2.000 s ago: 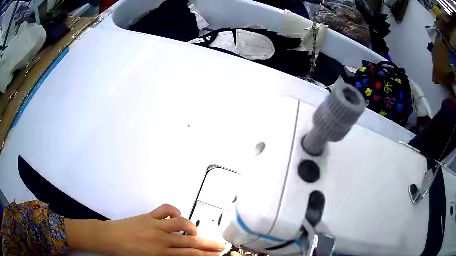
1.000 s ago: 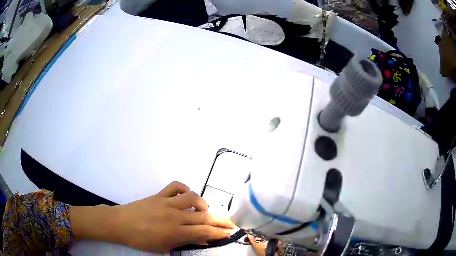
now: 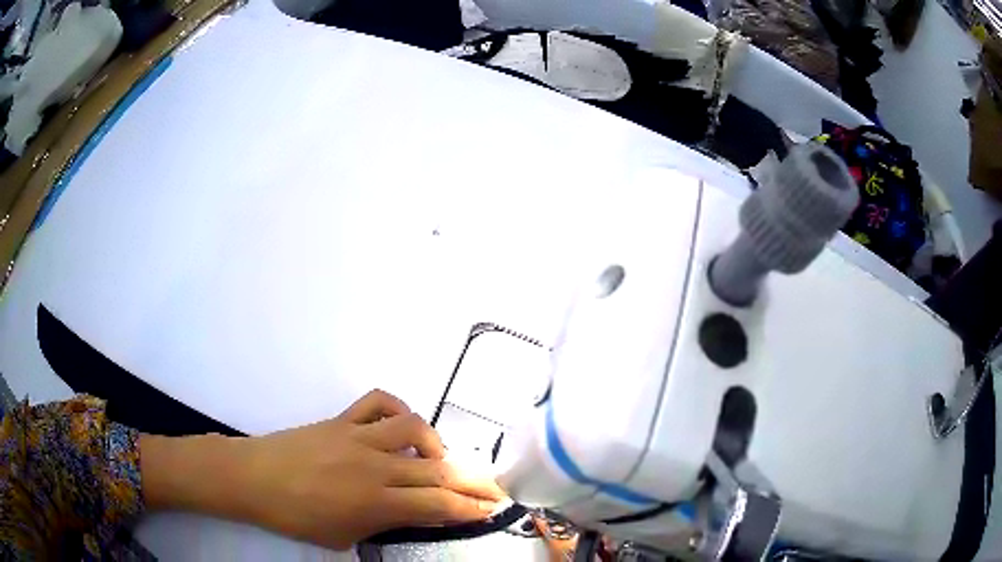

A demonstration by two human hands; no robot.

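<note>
My left hand (image 3: 352, 472) lies flat, palm down, on the machine bed, its fingertips beside the needle area under the white sewing machine head (image 3: 626, 406). A black curved strip (image 3: 440, 531) runs under the edge of my left hand toward the presser foot, with a pale speckled piece (image 3: 461, 549) below it at the bottom edge. Of my right hand (image 3: 558, 540) only small bits of the fingers show below the head, partly hidden by it; its grip is hidden. Another black strip (image 3: 121, 390) lies on the table at the left, partly behind my sleeve.
A grey ribbed knob (image 3: 797, 209) stands on the head. The slide cover (image 3: 489, 379) is flat in the bed. A white trough (image 3: 648, 27) with black pieces runs behind. A patterned colourful bag or cloth (image 3: 879, 192) is at right. A black band (image 3: 972, 472) crosses the arm.
Since two seconds ago, the black strip and pale piece have come into view under my left hand, and my right fingers have appeared near the needle. The camera view has shifted slightly.
</note>
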